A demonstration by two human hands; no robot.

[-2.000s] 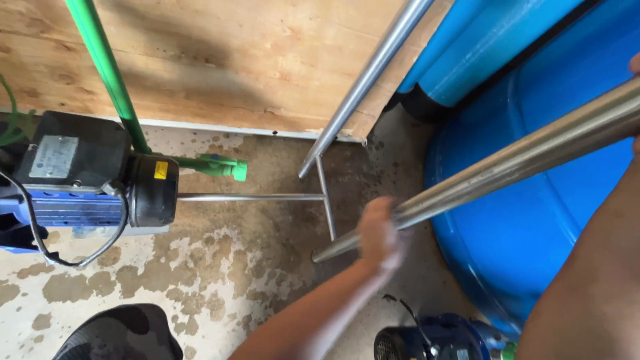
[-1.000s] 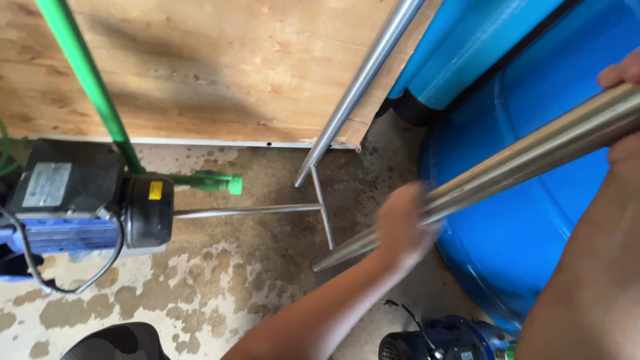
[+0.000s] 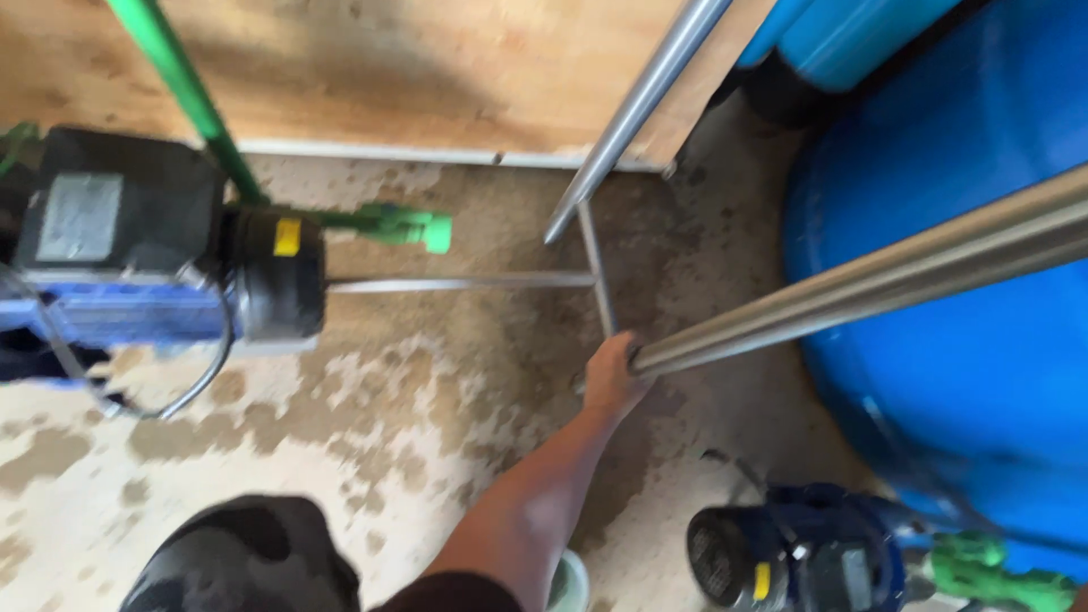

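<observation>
My left hand [image 3: 614,374] is around the low end of a long stainless steel tube [image 3: 858,289], which slopes up to the right edge. Just beyond the fingers, a thin metal crossbar [image 3: 597,263] joins the foot of a second steel tube [image 3: 633,127]. A thin metal rod [image 3: 459,282] meets that crossbar from the left. My right hand is out of view, and the upper end of the near tube is cut off by the frame.
A blue electric pump motor [image 3: 136,255] and a green pipe [image 3: 174,76] stand at left. Behind is a plywood panel [image 3: 365,76]. Large blue tank [image 3: 952,340] at right; another pump motor [image 3: 799,552] below it. A bucket [image 3: 569,586] stands near my forearm on the wet-stained floor [image 3: 280,425].
My left hand has slid down the tube to its low end, which it now covers. My right hand, at the tube's upper part at the right edge before, has gone out of view.
</observation>
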